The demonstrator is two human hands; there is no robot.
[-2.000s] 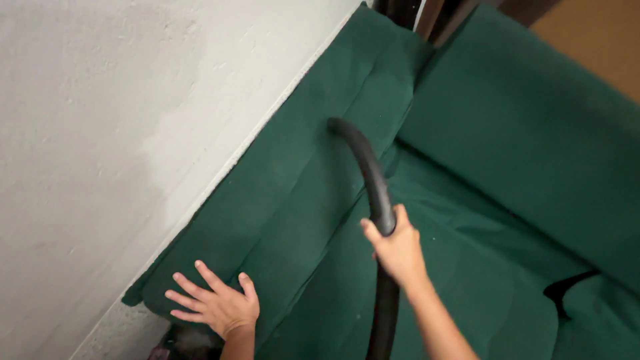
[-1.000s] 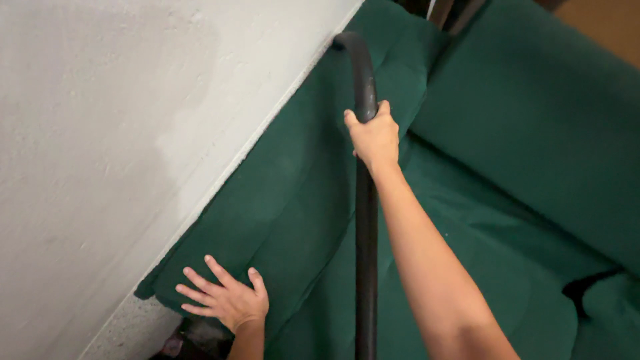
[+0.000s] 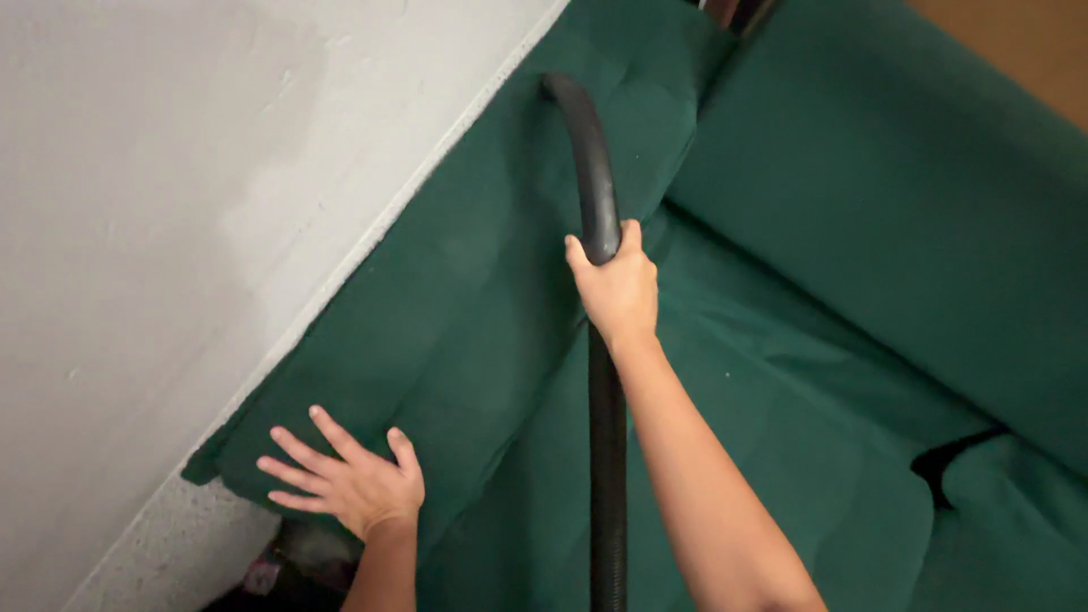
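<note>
My right hand (image 3: 622,293) is closed around a black vacuum cleaner hose with a curved wand end (image 3: 593,170). The wand's tip touches the green fabric armrest or back of a sofa (image 3: 476,297), near its edge by the wall; whether a nozzle is fitted cannot be told. Below my right hand the ribbed hose runs down out of view. My left hand (image 3: 353,480) lies with fingers spread on the lower left end of the same padded part, holding nothing.
A pale, rough wall (image 3: 212,212) runs along the left side of the sofa. The seat cushion (image 3: 765,476) and another upholstered section (image 3: 884,187) lie to the right. Dark, unclear items (image 3: 297,561) show below my left hand.
The wand tip has gone from the middle of the padded part to the wall-side edge, then come slightly back from it. My left hand stays pressed at the lower end.
</note>
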